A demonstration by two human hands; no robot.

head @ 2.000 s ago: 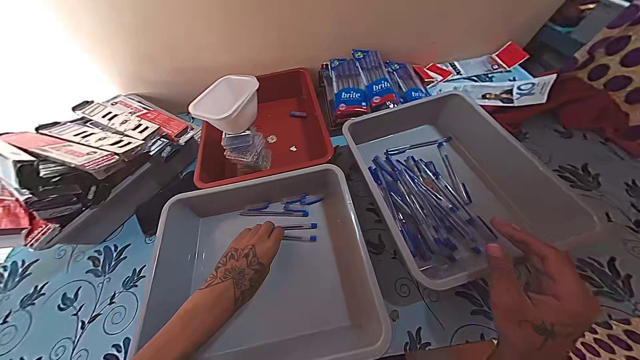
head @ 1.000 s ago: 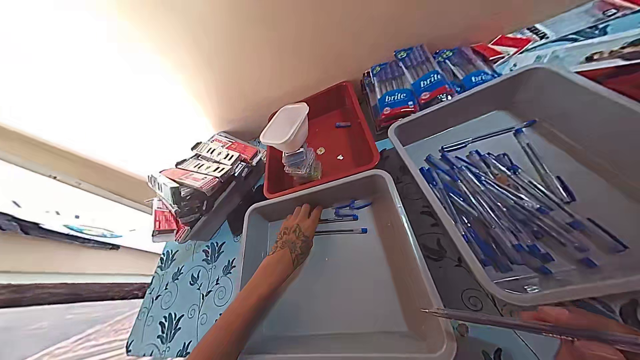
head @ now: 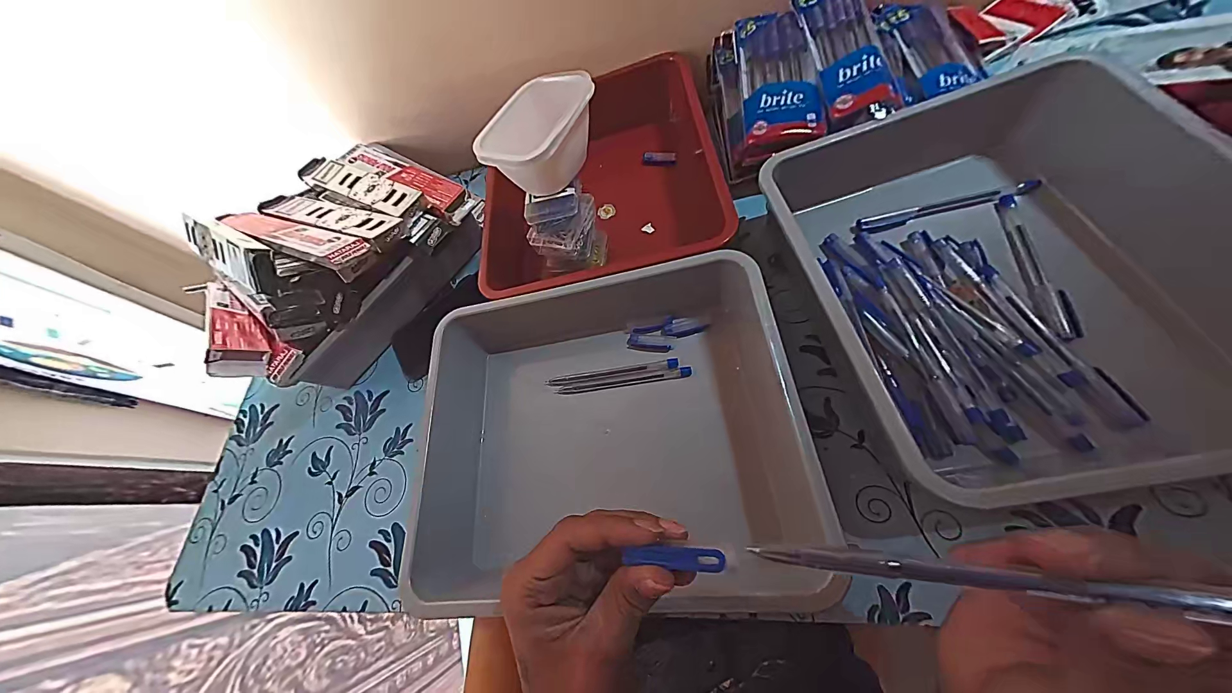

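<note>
My left hand (head: 597, 587) pinches a blue pen cap (head: 676, 558) over the near rim of the middle grey tray (head: 616, 472). My right hand (head: 1078, 606), blurred, grips a clear ballpoint pen (head: 924, 570) whose bare tip points left, a little apart from the cap. In the middle tray lie two pens without caps (head: 621, 376) side by side, with several blue caps (head: 664, 330) behind them. The right grey tray (head: 1179, 164) holds a heap of blue-capped ballpoint pens (head: 962, 327).
A red tray (head: 664, 115) behind holds a white plastic tub (head: 539, 130), small clear boxes (head: 563, 231) and a blue piece. Packs of pens (head: 782, 96) stand at the back. Red-and-white cartons (head: 318, 241) fill a dark container at left. Patterned cloth (head: 318, 500) covers the table.
My left hand has moved from the back of the middle tray to its near rim and now shows a blue cap. The right hand, earlier without a visible pen, now holds one. The view has shifted.
</note>
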